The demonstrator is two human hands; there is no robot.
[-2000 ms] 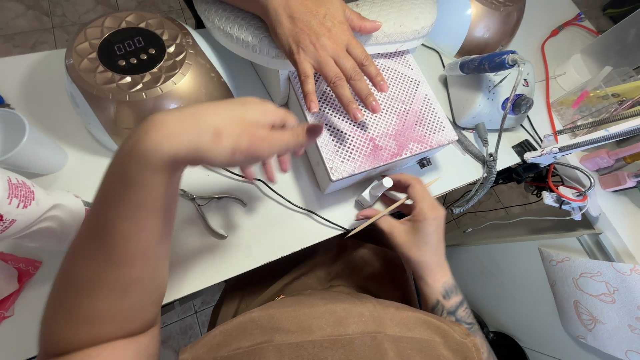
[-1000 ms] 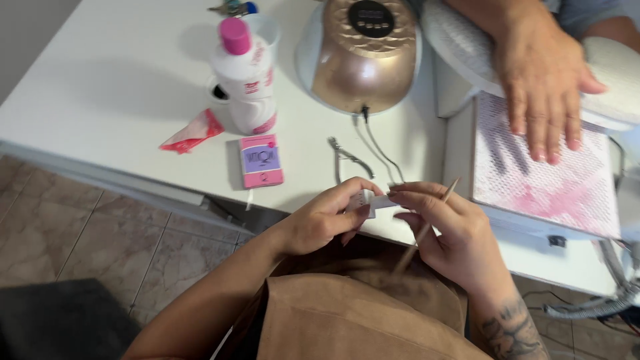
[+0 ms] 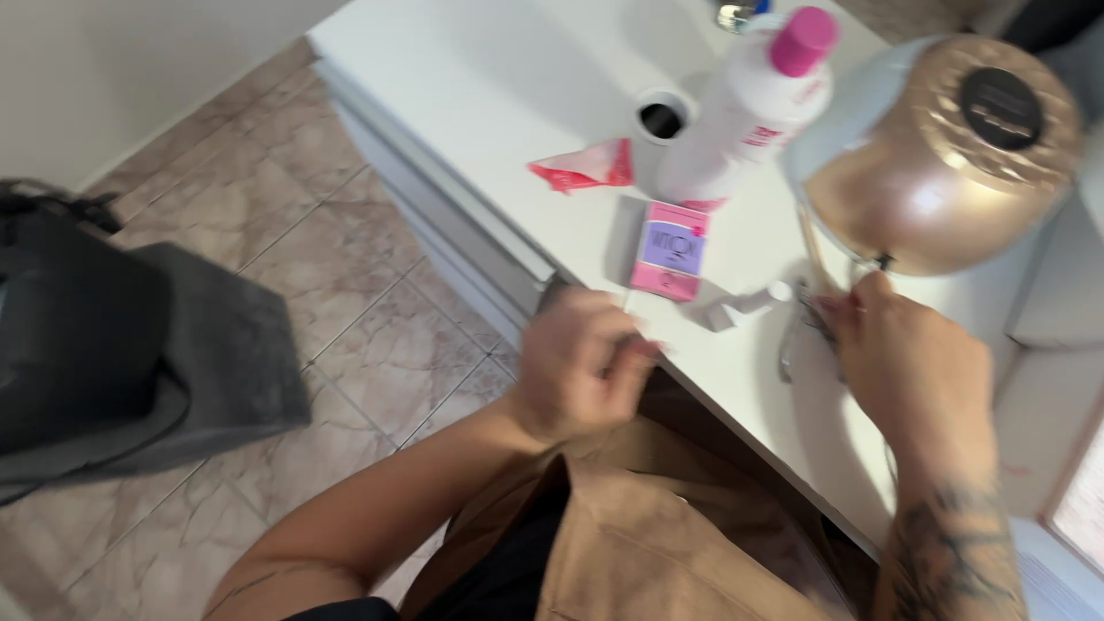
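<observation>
My left hand (image 3: 586, 366), blurred, has its fingers curled at the table's front edge; whether it holds anything cannot be made out. A thin wooden stick (image 3: 812, 246) sticks out of my right hand (image 3: 901, 366), whose fingertips are at metal cuticle nippers (image 3: 789, 345) on the white table; whether they grip the nippers is unclear. Between my hands a small white bottle (image 3: 749, 306) lies on its side. Behind it is a pink and purple box (image 3: 672, 252).
A tall white bottle with a pink cap (image 3: 804, 41) stands behind the box, beside a white cup (image 3: 662, 116) and a torn red and white wrapper (image 3: 586, 166). The gold nail lamp (image 3: 940, 164) is at the back right. A dark grey seat (image 3: 233, 328) stands on the tiled floor at left.
The view has swung left. My hands, together around a small white item one second ago, are now apart. The small white bottle lies on the table. My right hand has moved to the nippers.
</observation>
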